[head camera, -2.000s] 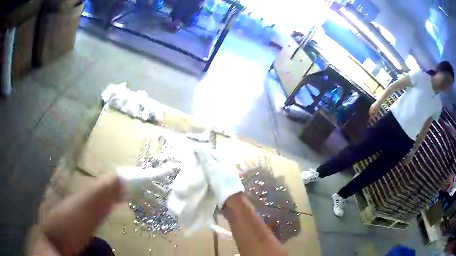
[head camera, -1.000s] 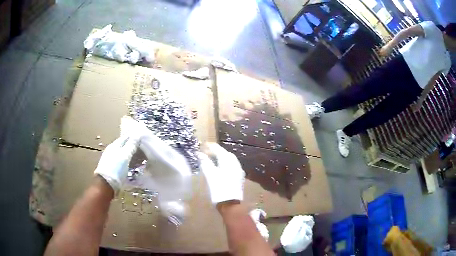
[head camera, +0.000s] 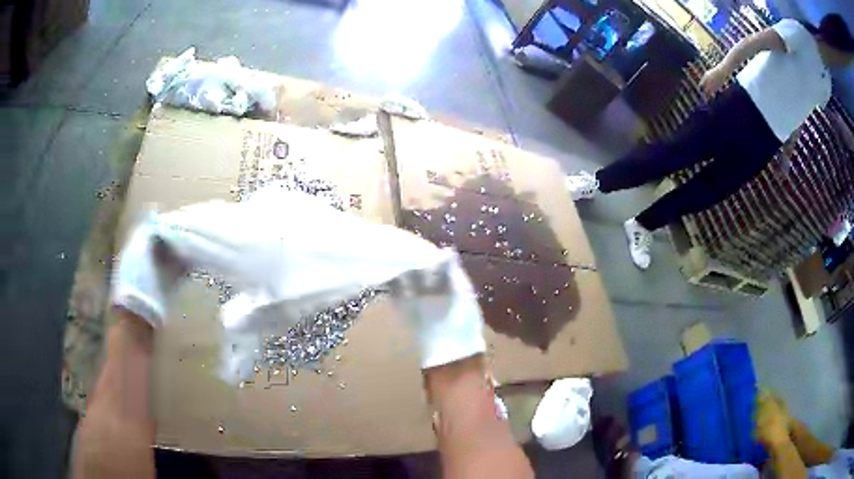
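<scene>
A white rag (head camera: 290, 245) is stretched between my two gloved hands over a heap of small silver metal parts (head camera: 314, 339) on brown cardboard (head camera: 309, 416). My left hand (head camera: 145, 271), in a white glove, grips the rag's left end. My right hand (head camera: 440, 309), in a white glove, grips its right end. The rag is blurred and hides the middle of the heap; some parts show behind it. A dark wet patch (head camera: 534, 281) with scattered parts lies on the cardboard at the right.
A crumpled whitish plastic bag (head camera: 211, 86) lies at the far left edge. A white bundle (head camera: 562, 413) is at the near right edge. Blue crates (head camera: 716, 393) and yellow-orange gloves (head camera: 775, 421) are at the lower right. A person (head camera: 749, 122) stands beside stacked slatted racks (head camera: 796, 206).
My hands have moved apart, and the rag, hanging from my left hand a second ago, is now spread between both. My right hand has taken hold of it. Yellow-orange gloves have shifted beside the crates.
</scene>
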